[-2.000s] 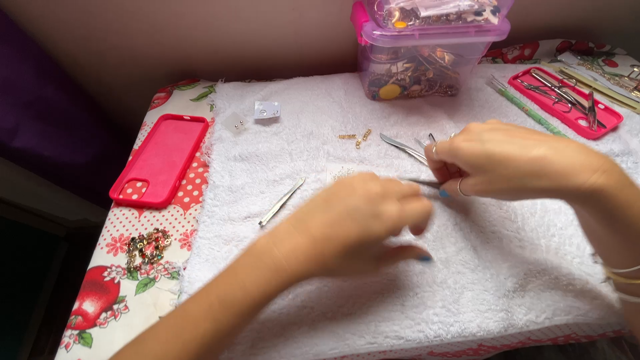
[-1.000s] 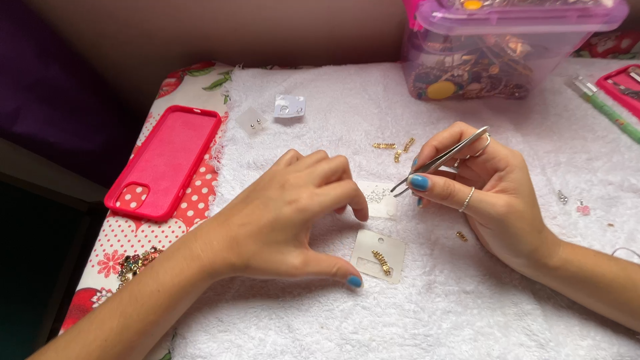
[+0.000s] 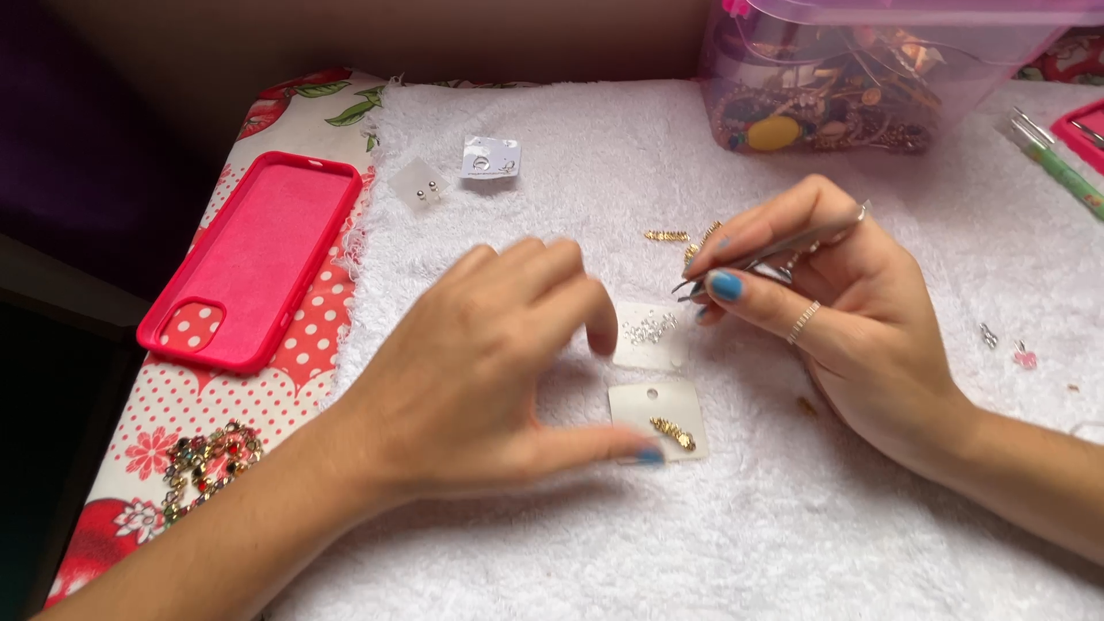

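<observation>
My right hand (image 3: pixel 828 302) holds metal tweezers (image 3: pixel 759 254), their tips just above a white card (image 3: pixel 630 352) strewn with small clear rhinestones (image 3: pixel 651 328). Below it lies a second white card (image 3: pixel 630 397) with a hole, bearing a short gold chain piece (image 3: pixel 673 433). My left hand (image 3: pixel 500 379) is blurred, its thumb over that card's edge and its fingers apart, with nothing seen in it. More gold pieces (image 3: pixel 667 235) lie on the white towel beyond the tweezers, partly behind my right fingers. A silver charm (image 3: pixel 988 335) and a pink charm (image 3: pixel 1025 355) rest right of my right hand.
A pink phone case (image 3: pixel 250 259) and a multicoloured beaded chain (image 3: pixel 207 461) lie at the left on the patterned tablecloth. Two earring cards (image 3: pixel 491 158) sit at the back. A clear purple box (image 3: pixel 828 95) of jewellery stands behind, with green-handled tools (image 3: pixel 1065 177) to its right.
The tweezers now are in my right hand; two seconds ago they lay on the towel. Since one second ago both hands have shifted only slightly. The view has moved closer.
</observation>
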